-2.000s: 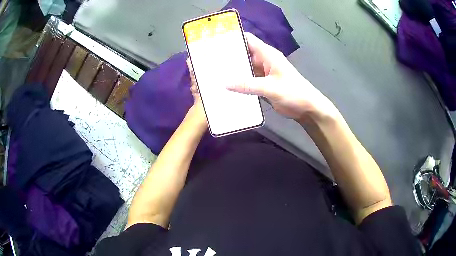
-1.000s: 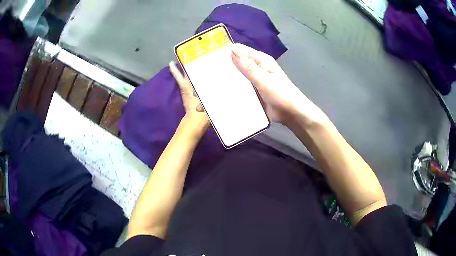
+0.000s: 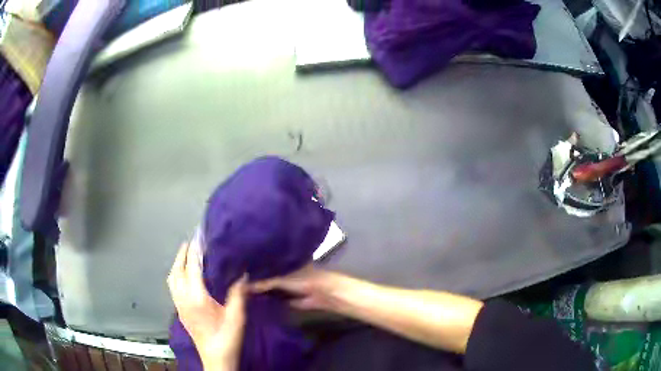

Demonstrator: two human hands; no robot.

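Note:
A purple fabric bundle (image 3: 264, 217) lies at the near edge of the grey worktable (image 3: 435, 174), with its rounded end away from me and gathered at the middle. My left hand (image 3: 210, 311) holds its left side, thumb at the gathered part. My right hand (image 3: 301, 286) is at the gathered middle from the right, its fingertips meeting my left thumb; some of its fingers are hidden in the cloth. A bright white corner of what looks like the smartphone (image 3: 331, 241) sticks out on the table from behind the bundle's right side.
A purple bundle (image 3: 427, 36) lies on a pale board at the back. Metal snips with a red part (image 3: 598, 170) lie among scraps at the right edge. A long purple-grey curved piece (image 3: 58, 109) stands at the left. Brown slats (image 3: 109, 359) and a pale roll (image 3: 623, 298) are near the bottom.
The phone has left my hands, and a bright corner shows beside the bundle. Both hands have moved onto the purple bundle. The view has turned, showing more of the table's back and right.

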